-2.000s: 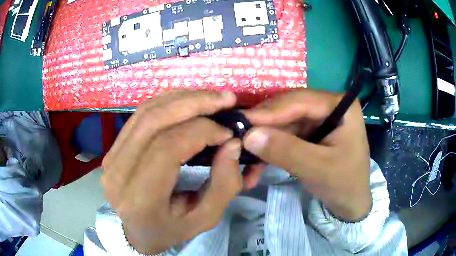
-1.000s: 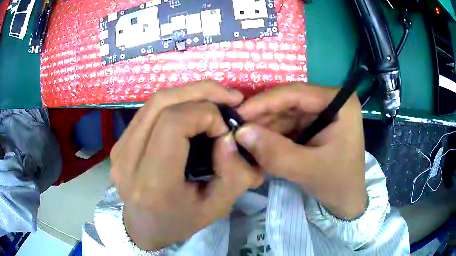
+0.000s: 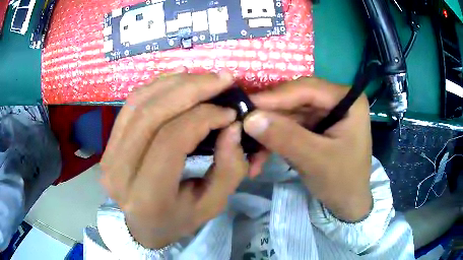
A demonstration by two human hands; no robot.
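Observation:
A small black plastic part (image 3: 242, 105) with a bright glint is held between both hands, above the lap and close to the bench edge. My left hand (image 3: 172, 152) grips it with thumb and fingers. My right hand (image 3: 320, 147) pinches the same part at its right side. Black tweezers (image 3: 345, 105) lie across my right hand, their rear end pointing up and right; their tips are hidden. Most of the black part is covered by the fingers.
A long dark circuit board (image 3: 195, 25) lies on red bubble wrap (image 3: 76, 71) over the green mat (image 3: 335, 66). A black electric screwdriver (image 3: 388, 56) points down at the right. A dark slab (image 3: 451, 66) is at the far right. Another person's sleeve (image 3: 25, 167) shows at left.
Since one second ago, both hands and the black part have moved slightly up. The part has turned, and its lower end no longer hangs as low under my left fingers.

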